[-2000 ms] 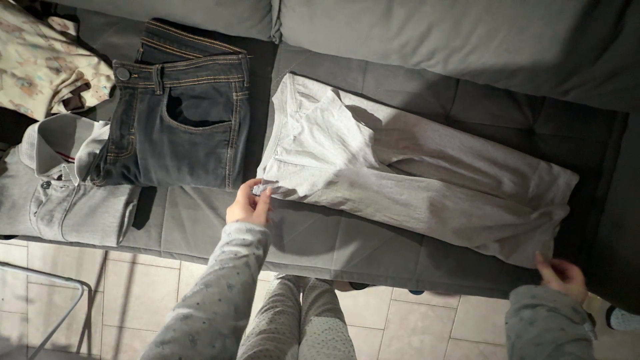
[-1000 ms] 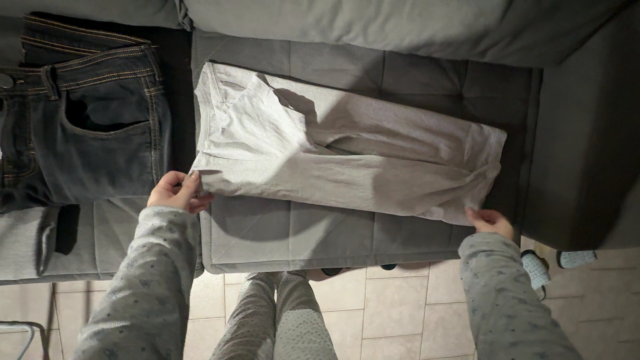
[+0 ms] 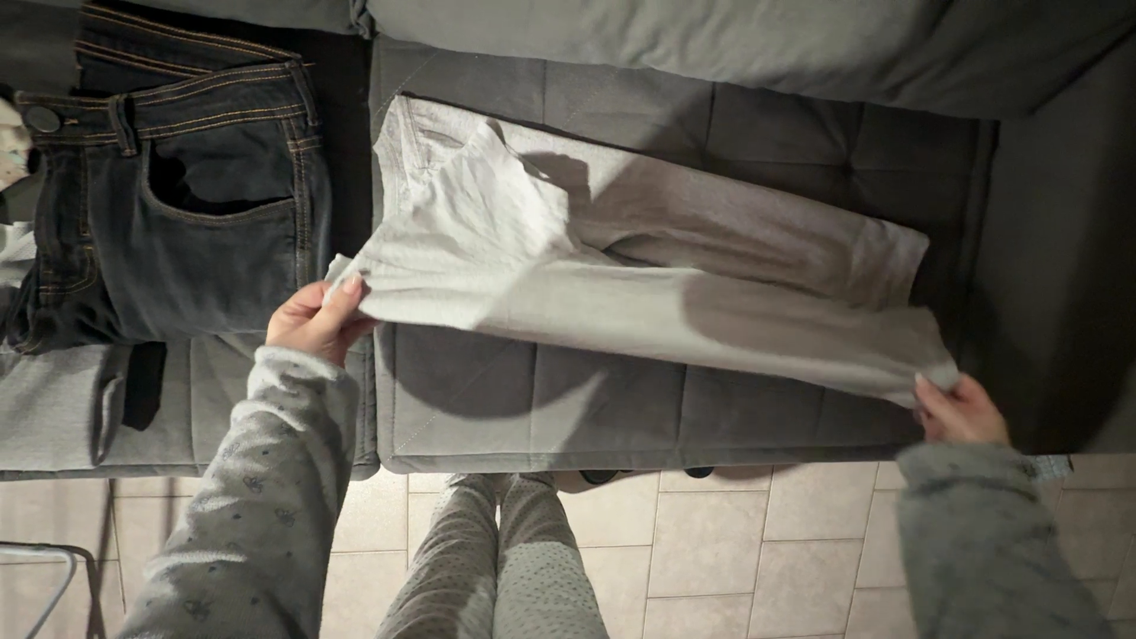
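Note:
Light grey trousers (image 3: pixel 621 293) lie lengthwise over a dark grey sofa seat (image 3: pixel 603 399), with the waist at the left and the leg ends at the right. My left hand (image 3: pixel 324 315) pinches the near corner of the waistband between thumb and fingers. At the other end, my right hand (image 3: pixel 958 408) grips the hem of the near leg. Between my hands the near leg is stretched and looks partly raised off the seat. The far leg rests on the cushion.
Folded dark jeans (image 3: pixel 213 240) lie on the sofa to the left, overlapping a light grey garment (image 3: pixel 58 408). The sofa's back cushion (image 3: pixel 710 44) runs along the far side. A metal frame (image 3: pixel 53 568) stands on the tiled floor (image 3: pixel 710 541) at the lower left.
The near trouser leg, flat on the seat a second ago, now looks pulled taut and partly lifted between my hands. Both hands keep hold of the trousers.

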